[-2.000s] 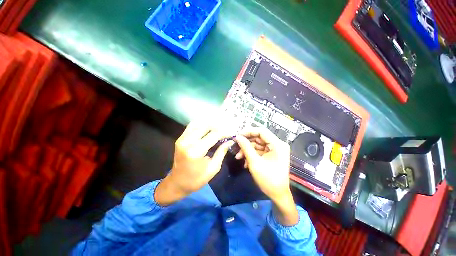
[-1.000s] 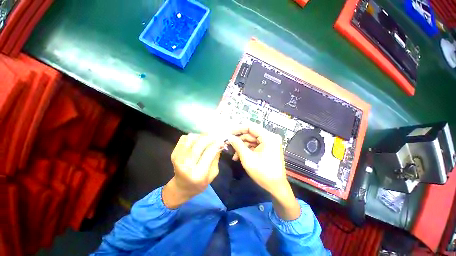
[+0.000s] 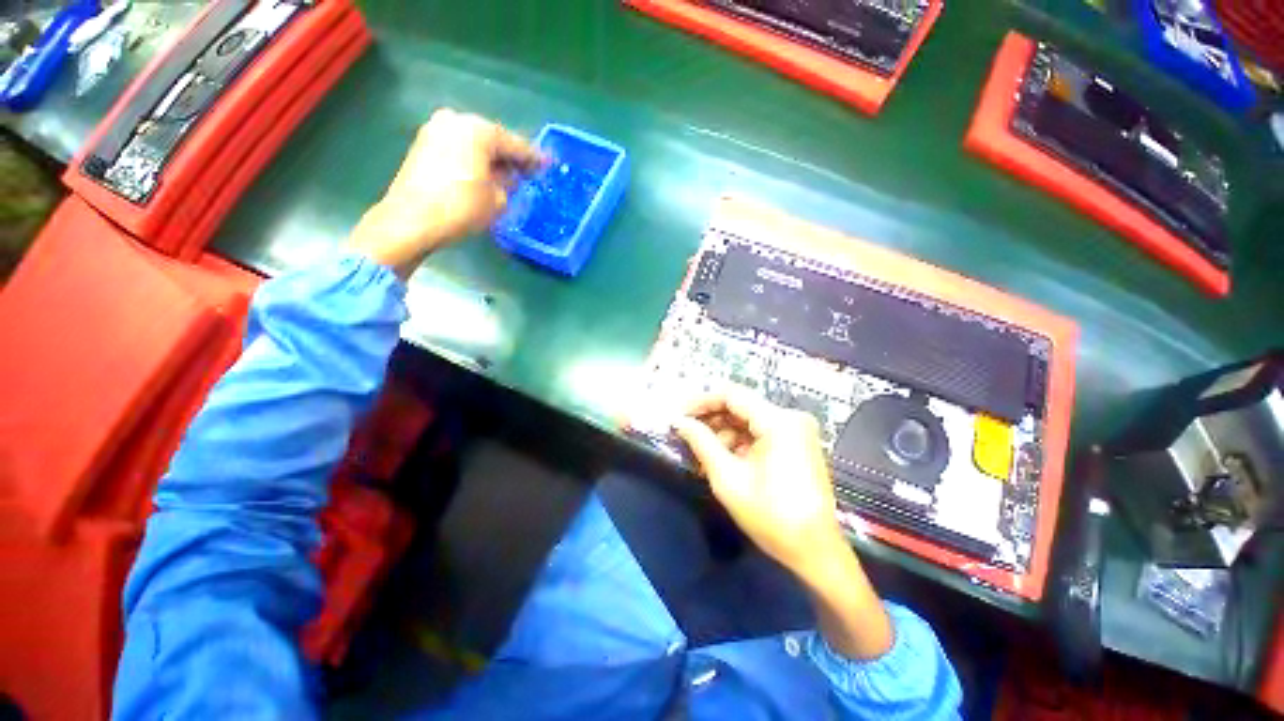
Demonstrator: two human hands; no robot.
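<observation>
The open laptop base [image 3: 845, 380] lies on an orange-red foam pad [image 3: 1059, 423], with its black battery [image 3: 873, 331], green board [image 3: 725, 352] and round fan [image 3: 890, 440] showing. My right hand [image 3: 760, 472] is over the base's near left edge, fingertips curled together; whether it pinches a tiny part cannot be made out. My left hand [image 3: 458, 183] is at the left rim of the blue parts bin [image 3: 570, 204], its fingertips blurred over the bin; whether they hold anything cannot be told. Small bits lie inside the bin.
More open laptop bases lie on foam pads at the far right [image 3: 1127, 162], the far middle [image 3: 831, 28] and the upper left [image 3: 197, 99]. A silver-grey metal box [image 3: 1225, 465] stands right of the laptop, with a clear bag [image 3: 1183, 599] beside it. Red pads [image 3: 106, 380] are stacked at left.
My left hand has left the laptop's near edge and moved up and left to the blue bin. My right hand has stayed at the laptop's near left edge. The camera view has shifted.
</observation>
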